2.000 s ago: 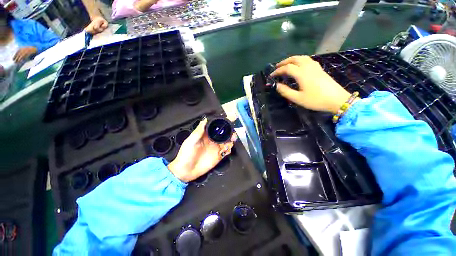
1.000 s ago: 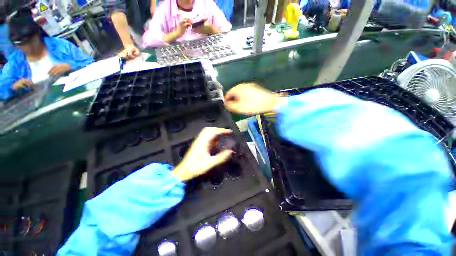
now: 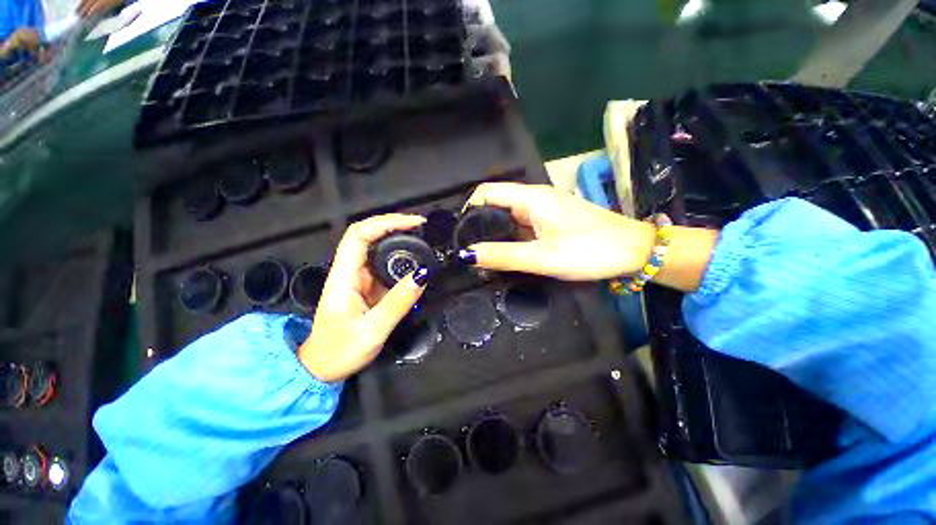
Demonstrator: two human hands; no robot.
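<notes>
My left hand [image 3: 354,292] holds a round dark watch-like unit [image 3: 402,263] between thumb and fingers, its pale ringed centre facing up. My right hand [image 3: 559,234] has its thumb and fingers around another dark disc [image 3: 488,231] at the upper right pocket of the foam tray [image 3: 513,374]; whether that disc is lifted is unclear. Below the hands, dark discs [image 3: 472,316] lie in the same pocket. More discs [image 3: 493,443] lie in the lower right pocket, and others [image 3: 265,280] in the left pockets. The discs just under my fingers are partly hidden.
A black grid tray [image 3: 308,67] lies beyond the foam tray. Glossy black blister trays [image 3: 739,395] are stacked at right. A neighbouring foam tray [image 3: 62,282] at left holds units with orange-red and silvery parts [image 3: 41,381]. Another person's blue sleeve [image 3: 23,14] shows at the far left.
My right hand has come from above the blister trays onto the foam tray, beside my left hand. My left hand's unit now shows its ringed centre. The view has tilted down.
</notes>
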